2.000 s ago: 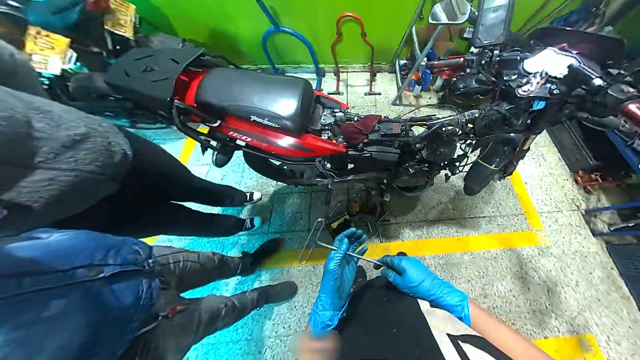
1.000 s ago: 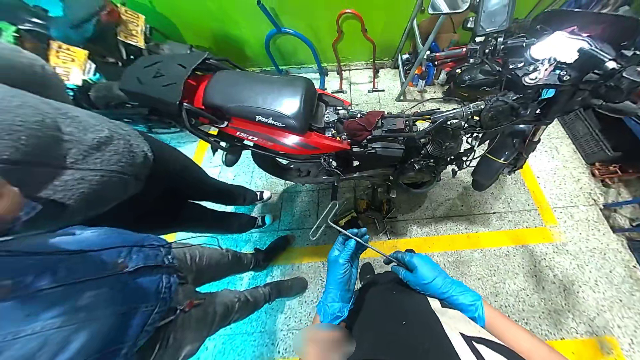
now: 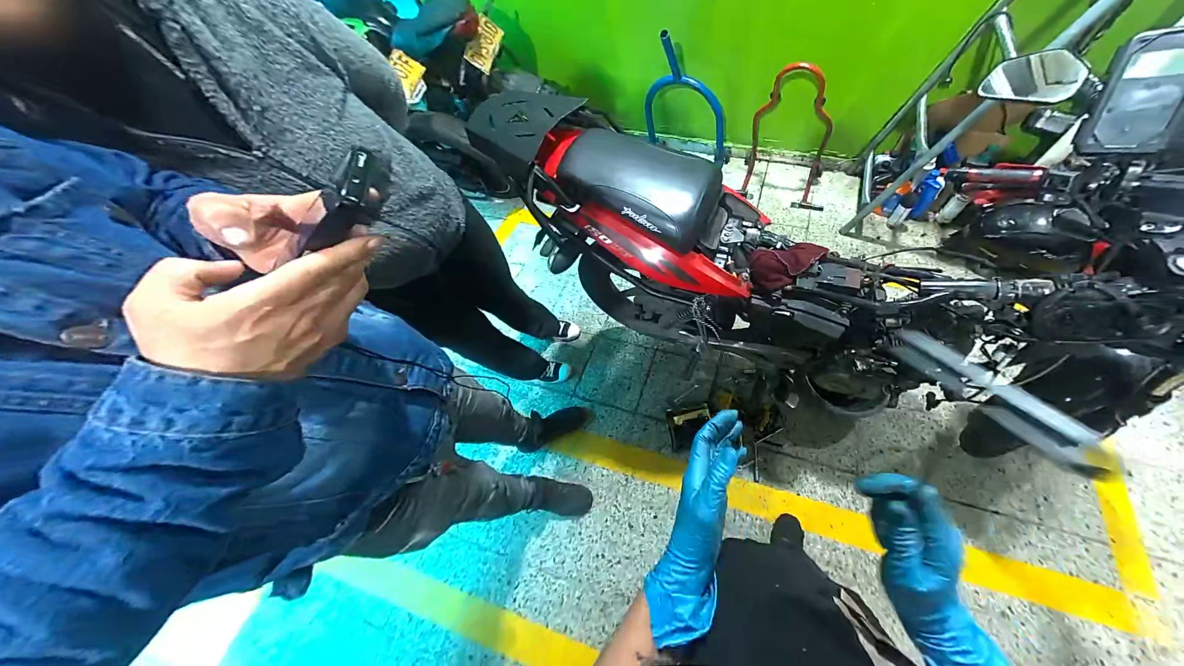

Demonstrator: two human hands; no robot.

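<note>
My left hand point(image 3: 703, 536), in a blue glove, is raised with its fingers extended and nothing seen in it. A black and yellow case point(image 3: 689, 425) with tools lies on the floor just beyond its fingertips. To the right is my right hand point(image 3: 920, 560), gloved too, blurred, with fingers bent and no object visible in it. Above and right of that hand, apart from it, a blurred grey bar-shaped thing point(image 3: 1008, 402) shows in front of the motorcycle; what it is, I cannot tell. The red and black motorcycle point(image 3: 647, 240) has its middle part exposed, with a dark red cloth point(image 3: 786, 266) on it.
A person in a blue denim jacket point(image 3: 203, 462) stands close at left, holding a small black device point(image 3: 347, 199). Another person in a grey fleece point(image 3: 305, 102) is behind. Blue point(image 3: 684, 92) and red point(image 3: 786, 120) metal stands lean by the green wall. Bottles point(image 3: 925, 194) stand near a metal frame.
The thin metal rod that both hands held is no longer seen in them, and my hands have moved apart. The person in denim now shows both hands with a device. The view has shifted left.
</note>
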